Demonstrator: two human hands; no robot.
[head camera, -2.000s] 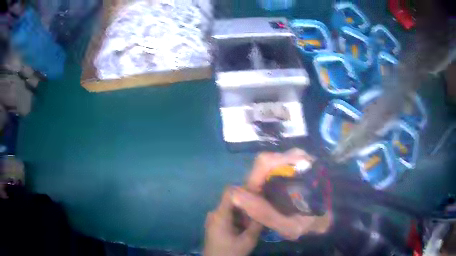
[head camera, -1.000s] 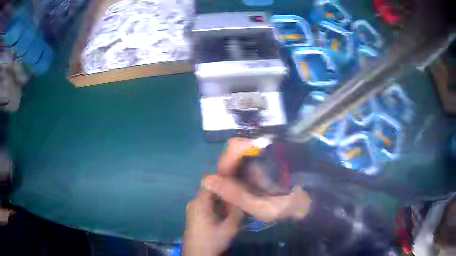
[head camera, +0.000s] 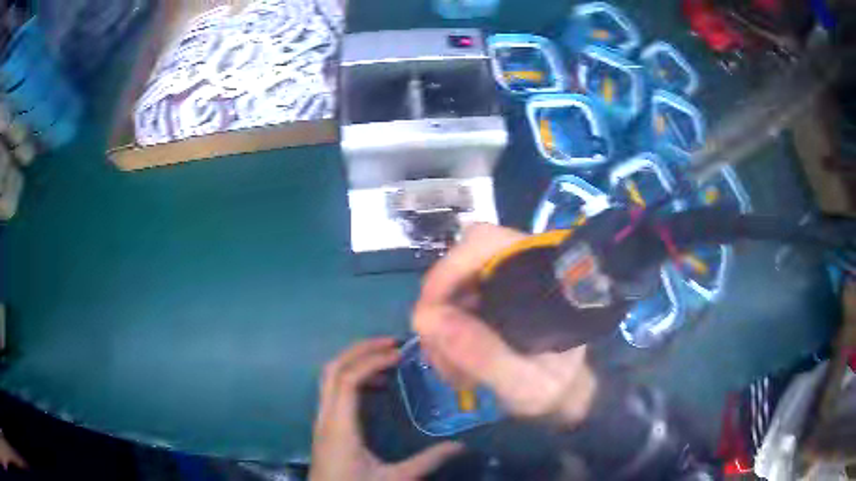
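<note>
My right hand (head camera: 507, 338) grips the dark electric screwdriver (head camera: 544, 296), with its yellow-orange patch facing up and the black cable running off to the right. The driver's tip is hidden behind the hand. Just below and left of it, a blue housing (head camera: 434, 399) lies open side up, showing a pale rim and a yellow-orange inner part. My left hand (head camera: 361, 413) is curved around the housing's left side, thumb and fingers spread; whether it touches the housing is unclear.
The silver-grey screw feeder (head camera: 422, 141) stands ahead, its switch lit red. A carton tray (head camera: 235, 141) of white frames (head camera: 239, 70) is at its left. Several finished housings (head camera: 568, 129) lie right of it. A blurred grey bar (head camera: 760, 122) crosses at the right. Blue housings (head camera: 42, 85) stand far left.
The screwdriver and my right hand have moved from the feeder's front towards me and turned. My left hand has opened out, and the housing that was mostly covered now shows. The view has shifted slightly.
</note>
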